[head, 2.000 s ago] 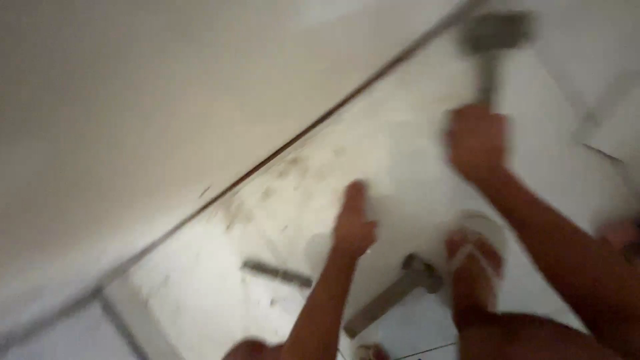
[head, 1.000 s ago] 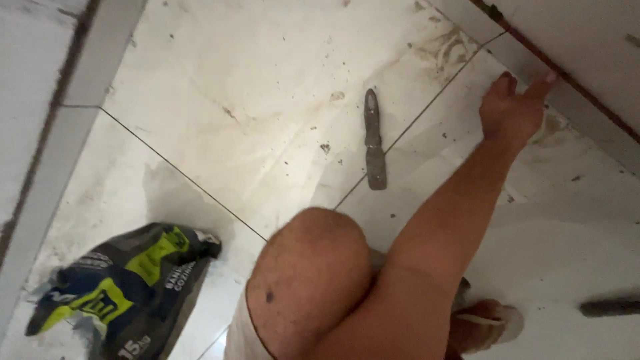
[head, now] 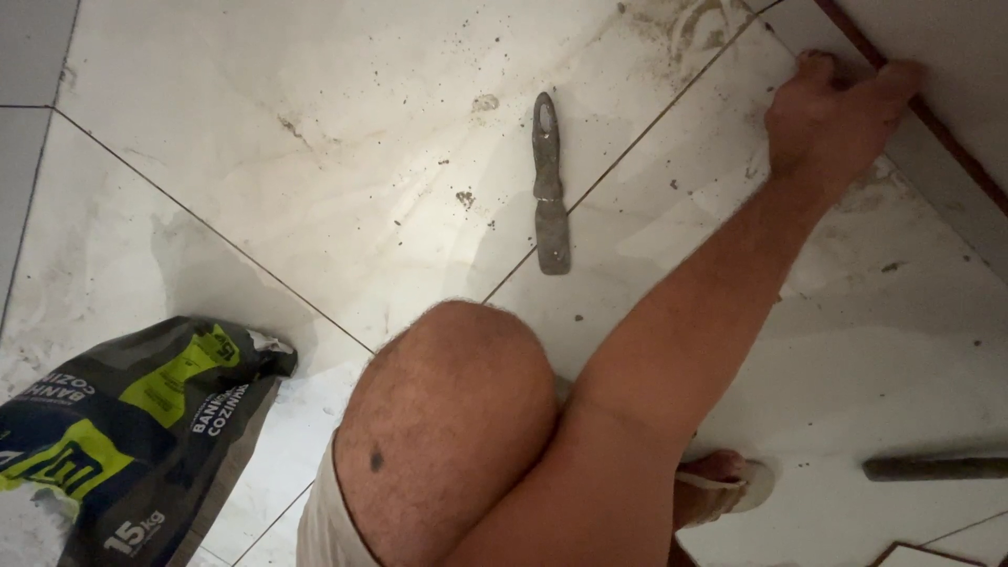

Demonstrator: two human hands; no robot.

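Observation:
My left hand is at the upper right, back toward the camera, with its fingers apart. Its fingertips rest at the top edge of a grey skirting tile, beside a reddish-brown gap along the wall; part of the fingers is hidden. Nothing held shows in it. A worn, flat metal scraper with a hole in its handle lies on the light floor tiles, left of my forearm and across a joint. My right hand is out of view.
A dark, opened 15 kg bag with green patches lies at the lower left. My bent knee rises at the bottom middle. My sandalled foot and a dark bar-like piece are at the lower right. Grit dots the floor.
The view has swung strongly since two seconds ago, when my right hand held a mallet that is now out of view. Since one second ago, my left hand has stayed at the skirting tile.

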